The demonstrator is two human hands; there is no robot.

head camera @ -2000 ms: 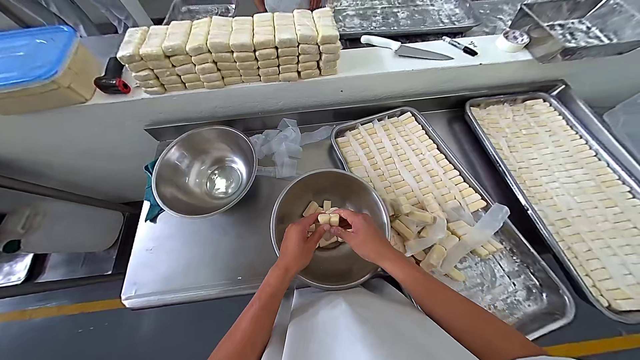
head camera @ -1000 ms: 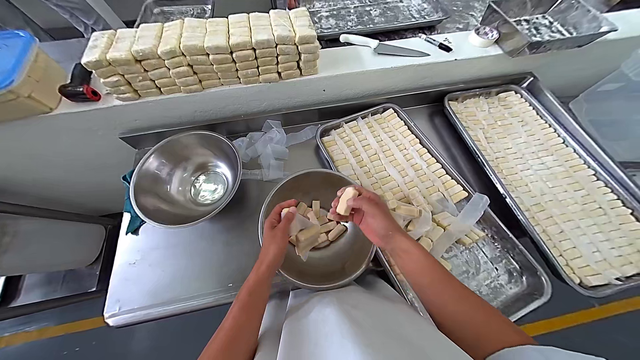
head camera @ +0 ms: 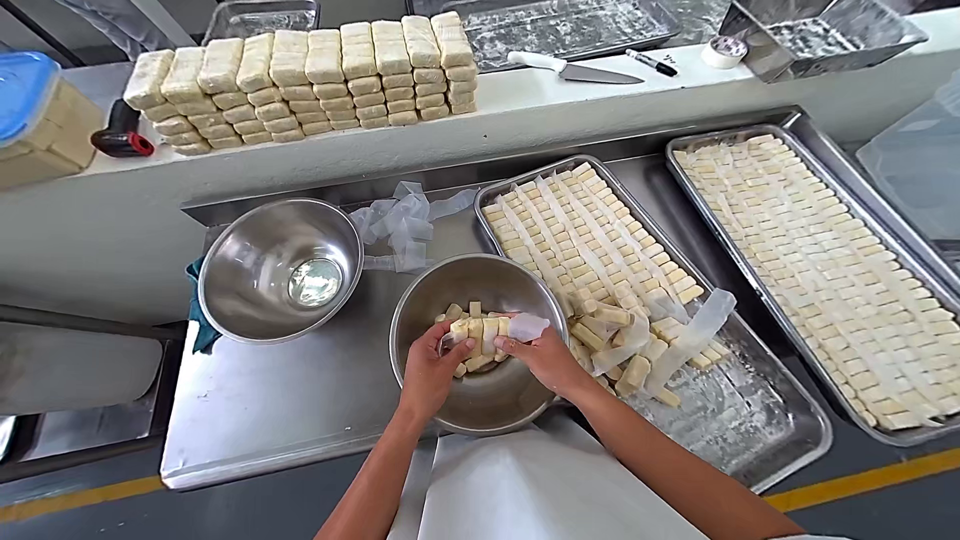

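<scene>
Over a steel mixing bowl (head camera: 525, 390), my left hand (head camera: 435, 364) and my right hand (head camera: 547, 360) grip a row of pale dough pieces (head camera: 480, 330) between them, with a strip of translucent plastic film (head camera: 529, 327) at its right end. Below them, more short pieces (head camera: 478, 363) lie in the bowl, partly hidden by my hands. To the right, a metal tray (head camera: 814, 431) bears rows of the same pieces under film strips, with a loose heap (head camera: 611, 330) beside the bowl and white powder on its near end.
An empty steel bowl (head camera: 247, 270) stands at left on a green cloth (head camera: 201, 307). Crumpled film (head camera: 409, 217) lies behind. A second full tray (head camera: 810, 255) is far right. The ledge holds stacked blocks (head camera: 300, 64), a knife (head camera: 574, 69), a marker (head camera: 651, 63), a tape roll (head camera: 724, 52) and a lidded tub (head camera: 45, 120).
A second ago my hands were apart, the right with a piece raised at the bowl's right side. Now they are together over the bowl, holding a row of pieces with film.
</scene>
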